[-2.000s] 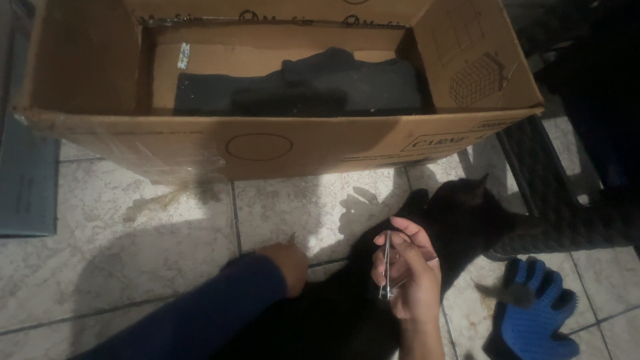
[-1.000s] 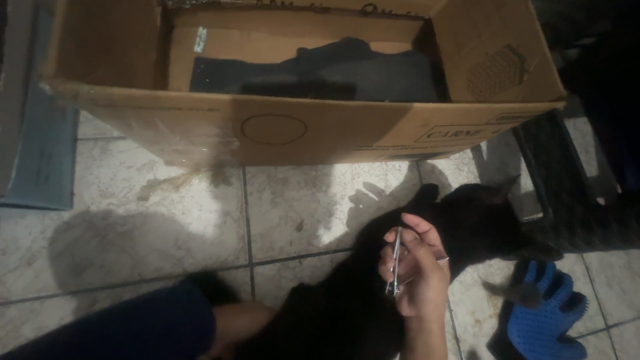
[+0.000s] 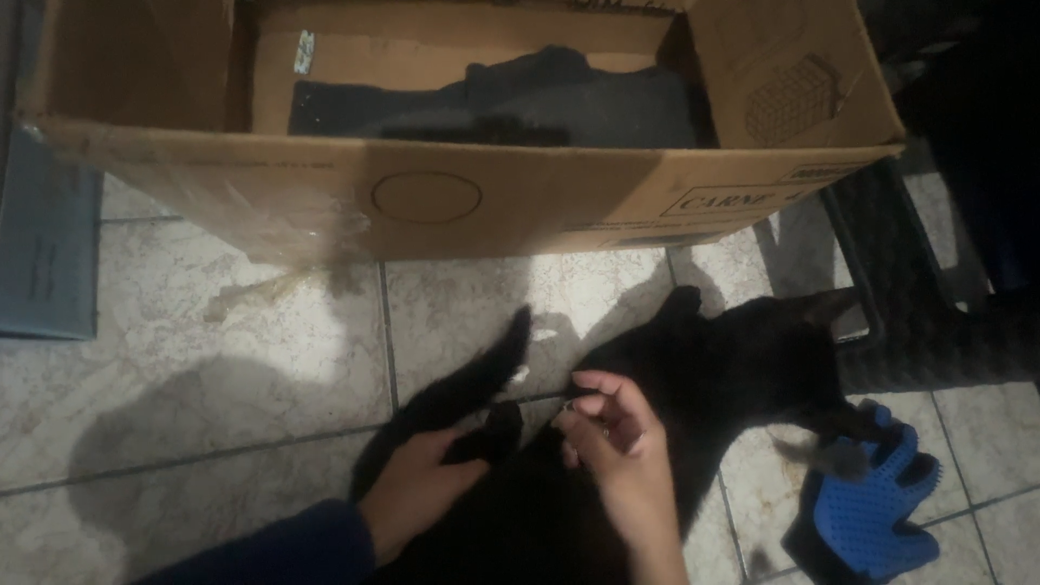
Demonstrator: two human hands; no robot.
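Observation:
A black cat [image 3: 691, 366] lies on the tiled floor, its head at the right and its tail raised at the left. My left hand [image 3: 422, 487], below a dark blue sleeve, has its thumb and fingers around one of the cat's dark paws [image 3: 500, 431]. Over the cat's body is my right hand [image 3: 613, 426], its fingers curled around a small metal nail clipper [image 3: 569, 406], of which only a little shows. Right of the cat, a blue rubber-studded grooming glove [image 3: 873, 508] lies on the tiles, with a clump of loose fur [image 3: 845, 459] on it.
An open cardboard box [image 3: 520, 195] with dark grey cloth [image 3: 504, 97] inside stands beyond the cat. A grey box [image 3: 49, 244] is at the left edge. Black ridged furniture legs [image 3: 894, 244] stand at the right, close to the cat's head.
My left hand has come up beside my right hand and taken hold of a paw. The cat's tail now shows raised at the left. The clipper in my right hand is less visible than before.

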